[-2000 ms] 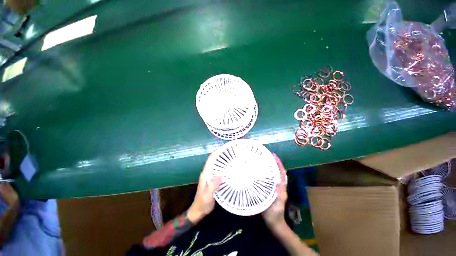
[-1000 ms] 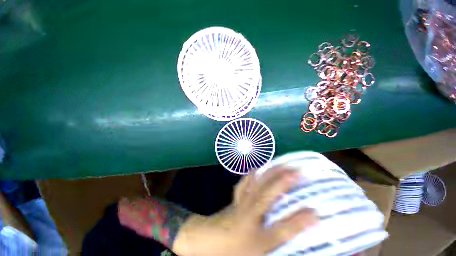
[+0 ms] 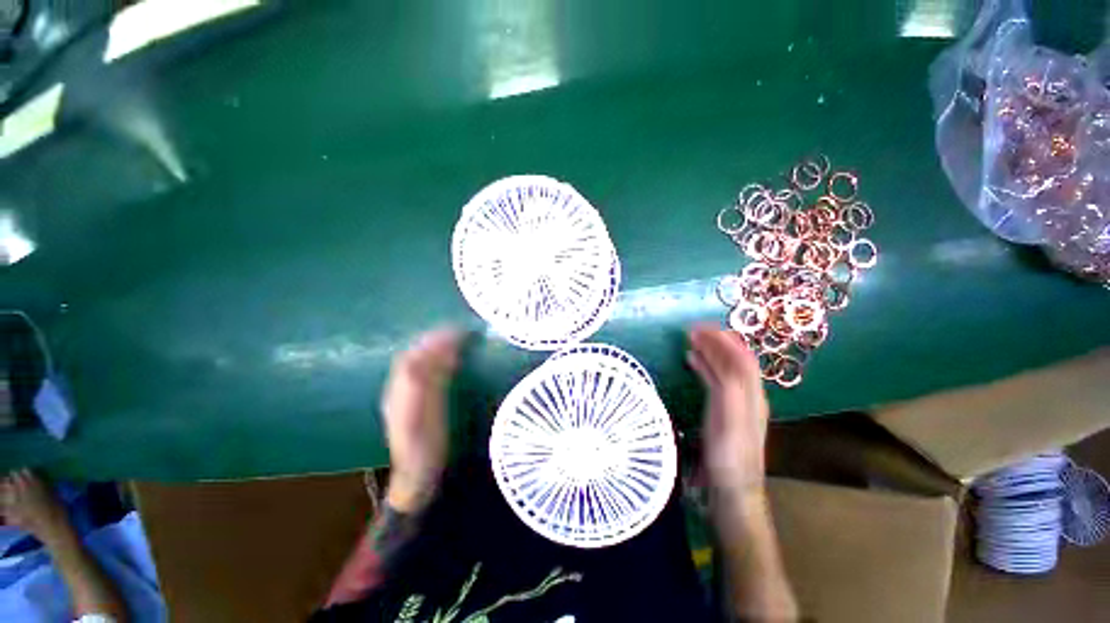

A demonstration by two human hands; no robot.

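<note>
A stack of white grilles point(image 3: 584, 448) stands at the near edge of the green surface, in front of my body, between my hands. A second group of overlapping white grilles point(image 3: 533, 258) lies just beyond it. My left hand point(image 3: 420, 408) is to the left of the near stack, apart from it, empty and slightly blurred. My right hand point(image 3: 730, 396) is to the right of the stack, empty, fingers near the lower end of the copper ring pile point(image 3: 797, 262). Both hands have their fingers raised and hold nothing.
A clear bag of copper rings point(image 3: 1047, 146) lies at the far right. An open carton point(image 3: 852, 542) at lower right holds a column of grilles point(image 3: 1020, 517). Pale strips point(image 3: 171, 24) show at the far left. Another person's arm point(image 3: 61, 542) is at lower left.
The grille stack my left hand held sideways a second ago is gone from that spot. A stack now stands at the near edge. My hands are apart on both sides of it, empty.
</note>
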